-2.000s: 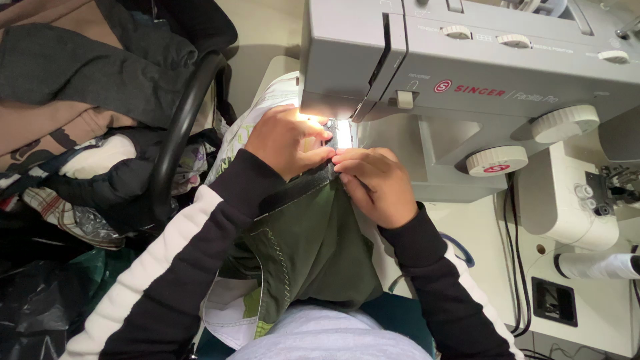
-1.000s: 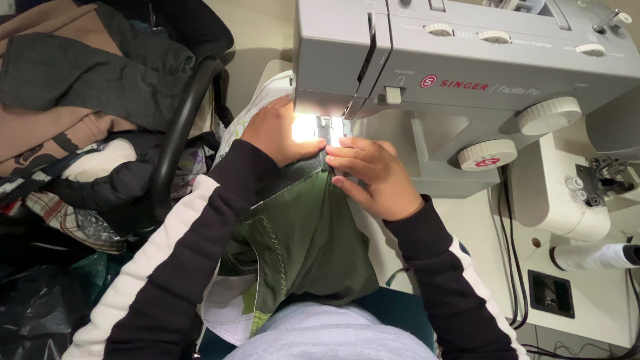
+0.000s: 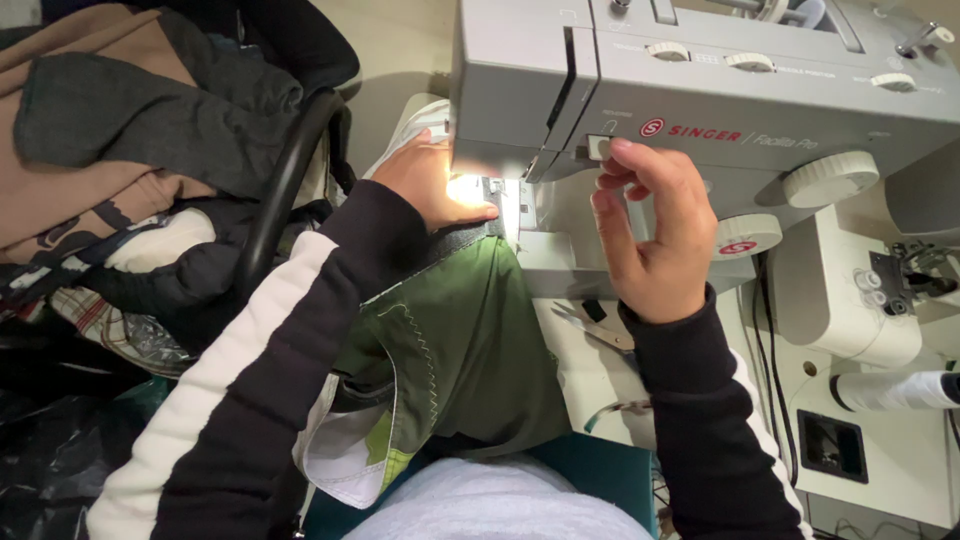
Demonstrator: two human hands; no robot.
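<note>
A grey Singer sewing machine (image 3: 517,90) stands over a dark green fabric garment (image 3: 480,330) with a grey edge band. My left hand (image 3: 431,184) lies flat on the band, left of the lit presser foot (image 3: 496,187), thumb beside the foot; it presses the cloth rather than gripping it. My right hand (image 3: 664,225) is raised off the cloth, with a fingertip at the white reverse lever (image 3: 599,148) on the machine's front. Its thumb and fingers are apart and hold nothing. The garment hangs down from the foot towards my lap, with a zigzag seam on its flap.
Scissors (image 3: 592,328) lie on the table below the machine's bed, partly behind my right sleeve. Piled clothes (image 3: 82,135) and a black curved bar (image 3: 281,195) are at left. A second white machine (image 3: 832,292) and a white thread cone (image 3: 892,390) stand at right.
My right hand has left the cloth beside the presser foot and moved up and right to the reverse lever. My left hand remains on the cloth. The scissors now show.
</note>
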